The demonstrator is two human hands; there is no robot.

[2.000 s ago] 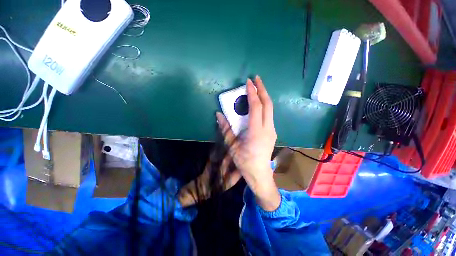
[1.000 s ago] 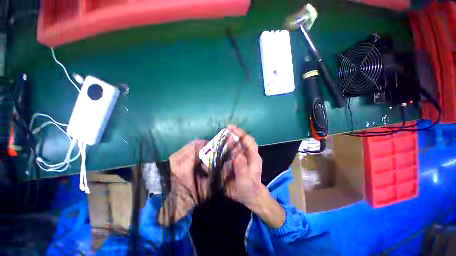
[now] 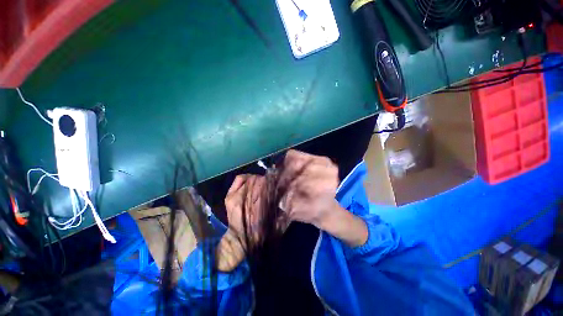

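Observation:
My left hand (image 3: 247,203) and my right hand (image 3: 308,188) are close together just off the bench's front edge, fingers curled around a small white unit. Only a white bit (image 3: 263,165) of the unit shows between the fingers; the rest is hidden by the hands and by dark strands of hair across the view. A white power bank (image 3: 77,148) with a round black display and white cables lies at the left of the green bench (image 3: 204,80).
A white parts tray (image 3: 307,28) lies at the top centre, beside an electric screwdriver (image 3: 387,68). Part of a fan (image 3: 441,9) shows at the top right. Cardboard boxes (image 3: 441,148) and a red tray (image 3: 512,126) stand below the bench edge. Another red tray (image 3: 40,31) is top left.
The view has turned and shifted. The unit lay flat on the bench two seconds earlier; it was lifted in both hands, and the hands now cover nearly all of it.

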